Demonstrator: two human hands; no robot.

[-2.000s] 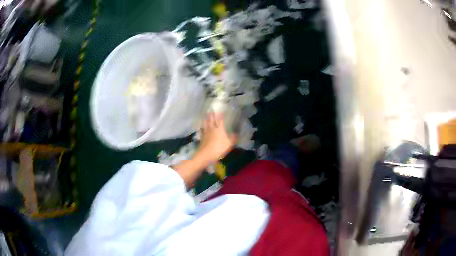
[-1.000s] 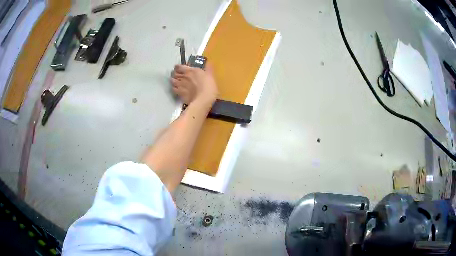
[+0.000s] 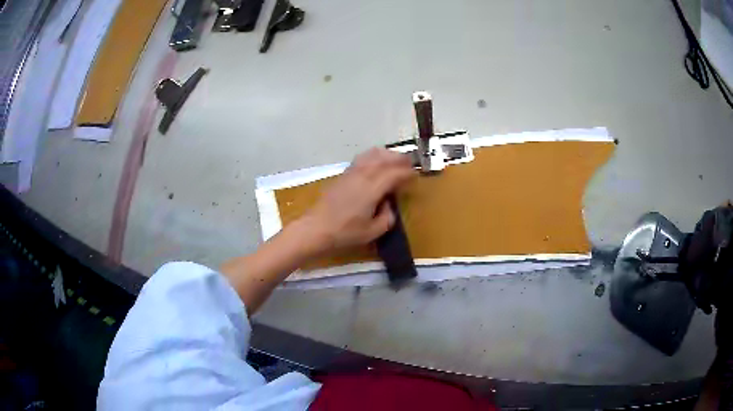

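A tan-orange template (image 3: 498,201) lies on white fabric plies (image 3: 268,217), its curved end to the right. A silver clamp (image 3: 438,152) with upright lever sits on its far edge. A black bar weight (image 3: 396,249) lies across template and plies. My left hand (image 3: 362,197) is over the template's left half, closed around the weight's far end, fingertips beside the clamp; the hand hides that end. My right hand cannot be made out.
The grey cutter (image 3: 655,281) stands at the right, cut off by the edge. Dark spare clamps (image 3: 178,96) and a second template (image 3: 120,68) lie at the far left. A pinkish tape (image 3: 133,181) runs along the left. The table's near edge (image 3: 346,353) curves below.
My left hand went from above the floor beside the white bin to the clamp and weight. The template and plies have since turned clockwise to lie crosswise in view.
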